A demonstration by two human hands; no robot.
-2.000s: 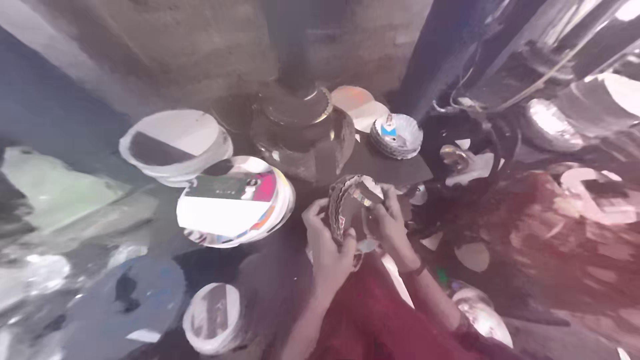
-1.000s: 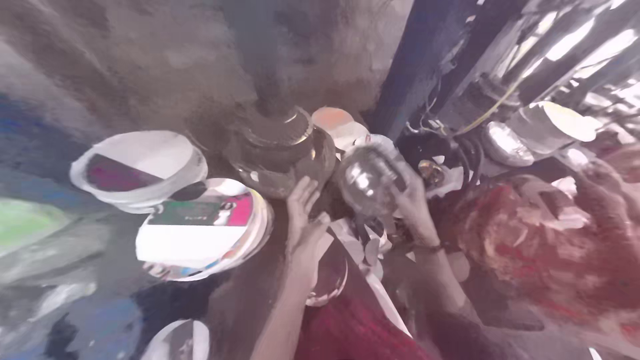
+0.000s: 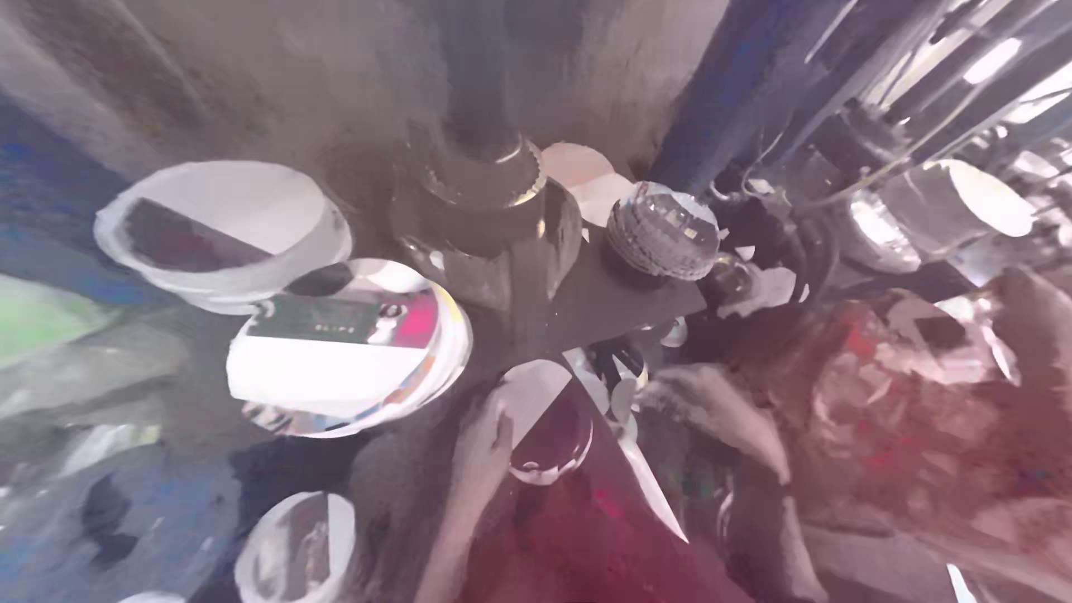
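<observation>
My left hand (image 3: pixel 490 431) is at the lower middle, its fingers at the left edge of a round two-toned disc or shallow bowl (image 3: pixel 548 423), pale on one part and dark red on the other. My right hand (image 3: pixel 703 402) reaches from the right toward small pale scraps (image 3: pixel 624 398); blur hides whether its fingers hold one. A stack of ridged, shiny round pieces (image 3: pixel 666 234) sits beyond the right hand on a dark surface. Behind the left hand stands a rounded dark metal machine part (image 3: pixel 486 218) with a toothed rim.
To the left are a stack of round printed sheets (image 3: pixel 335 360), a larger stack of pale discs (image 3: pixel 226 226) and a smaller round stack (image 3: pixel 297 548). A pale cylindrical container (image 3: pixel 955 209) lies at the right, with a red bag or cloth (image 3: pixel 904 402) before it.
The shiny round piece in my right hand a second ago has left it; a ridged shiny stack shows at the back. My right hand has come down toward the scraps; my left is at the two-toned disc.
</observation>
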